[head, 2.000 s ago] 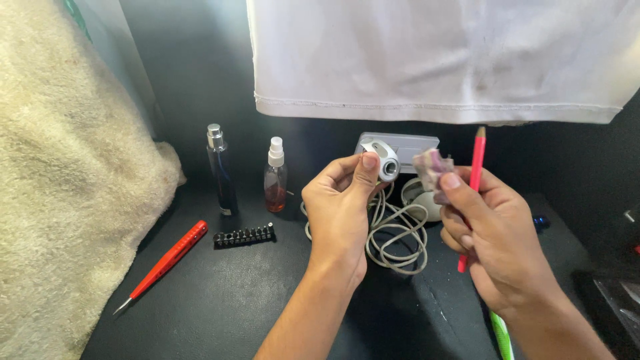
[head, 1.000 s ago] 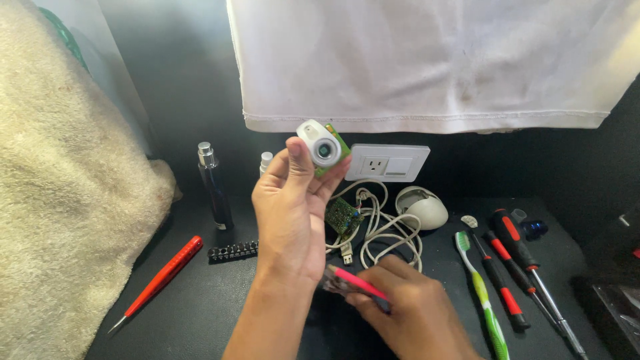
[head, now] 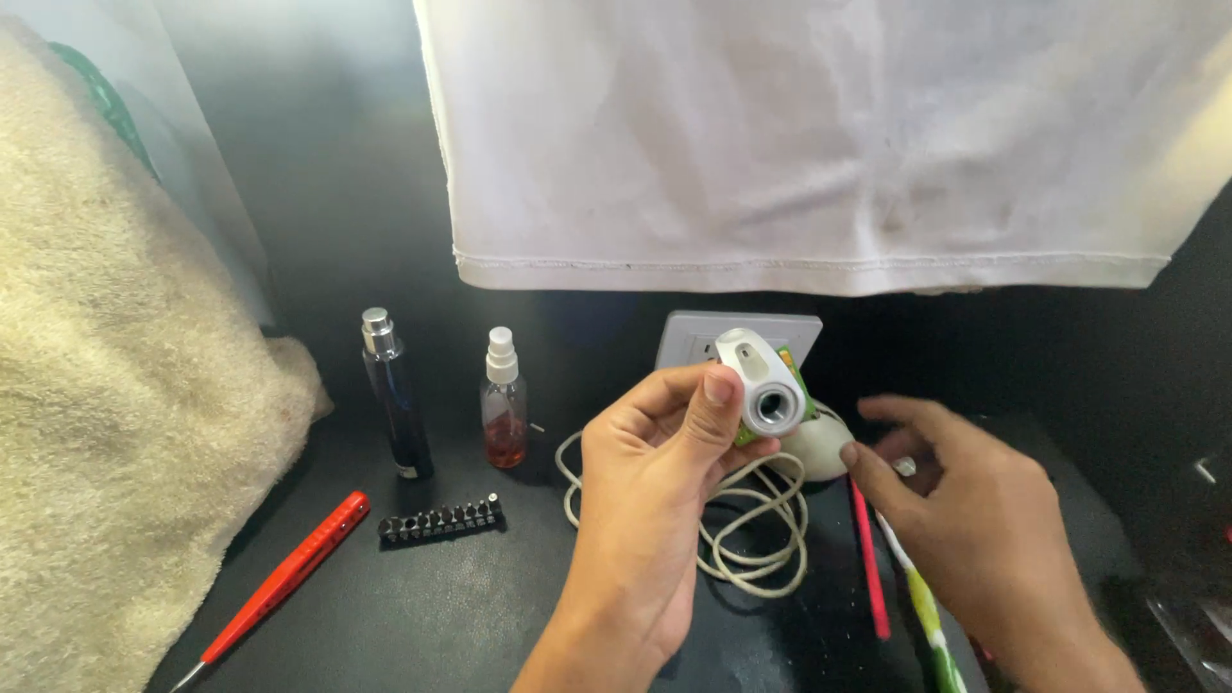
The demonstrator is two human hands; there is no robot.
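Note:
Between thumb and fingers, my left hand (head: pixel 654 462) holds a small white camera housing (head: pixel 760 385) with a round lens facing me; a green circuit board (head: pixel 795 371) shows behind it. My right hand (head: pixel 972 520) is just to the right, thumb and fingers apart and nothing gripped. Under its thumb lies a pink stick (head: pixel 869 563), beside a green and white toothbrush (head: pixel 924 602) that the hand partly covers. A white rounded shell (head: pixel 818 448) sits behind the two hands. Coils of pale cable (head: pixel 756 577) lie on the dark surface by my left wrist.
At the left are a red-handled tool (head: pixel 289 577), a black bit holder (head: pixel 441 523), a dark spray bottle (head: pixel 395 414) and a clear spray bottle (head: pixel 505 414). A cream fleece (head: pixel 125 385) borders them. White cloth (head: pixel 808 144) hangs above a wall outlet (head: pixel 683 337).
My right hand has let go of the pink stick, which now lies on the surface, and has risen to the right. The left hand still holds the camera housing.

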